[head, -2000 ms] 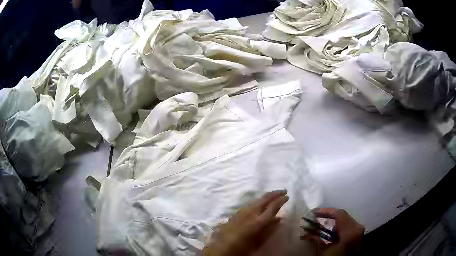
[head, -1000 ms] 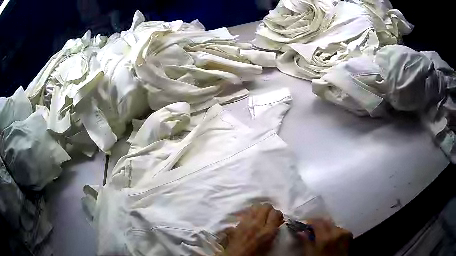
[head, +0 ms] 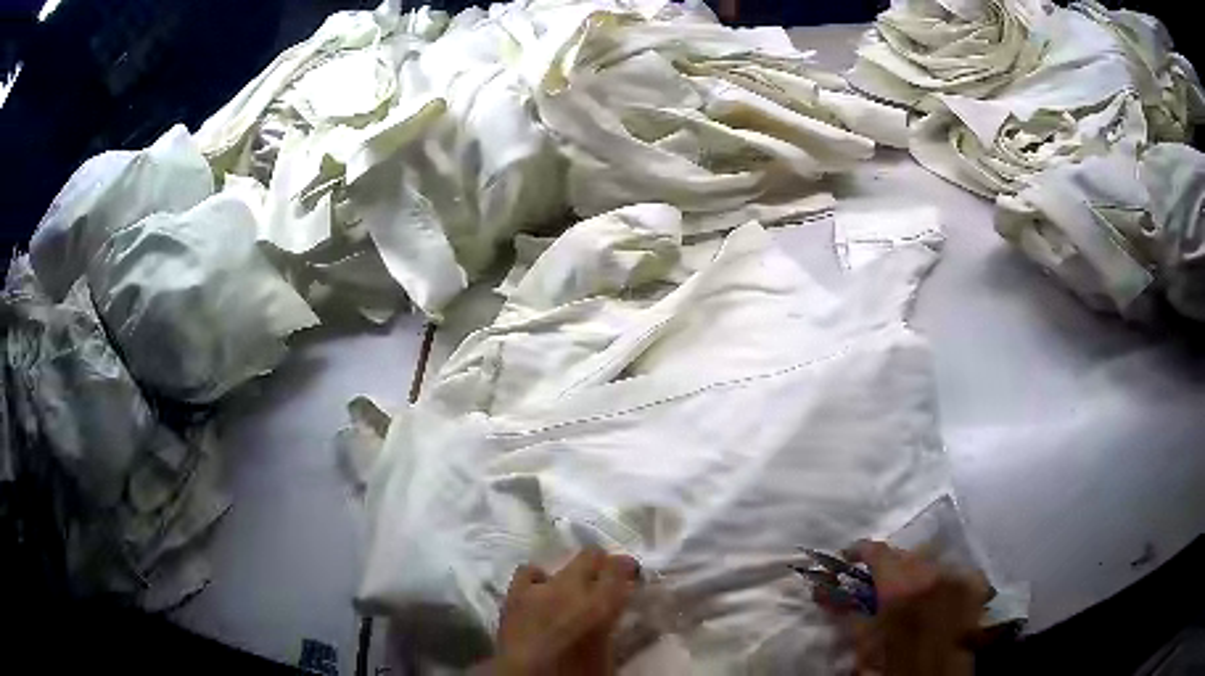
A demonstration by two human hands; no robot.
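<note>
An off-white garment (head: 740,436) with long stitched seams lies spread in front of me, its squarish end at the upper right. My left hand (head: 568,610) is on the garment's near part, fingers curled at the cloth; it seems to pinch a fold, slightly blurred. My right hand (head: 918,608) holds small dark thread snips (head: 839,578) with a bluish part, the two blade tips apart and pointing left above the cloth. The cloth between the hands is blurred, and no loose thread can be made out.
Heaped off-white garments (head: 463,145) cover the back and left of the white table (head: 1057,436). Another rolled pile (head: 1031,106) lies at the back right. Pale bunched bundles (head: 198,297) are at the left edge. A thin brown joint (head: 423,363) crosses the table's left side.
The whole view has shifted, so the garment and piles appear further right. My hands, close together one second ago, are now apart, the left hand further left on the cloth. The snips remain in my right hand.
</note>
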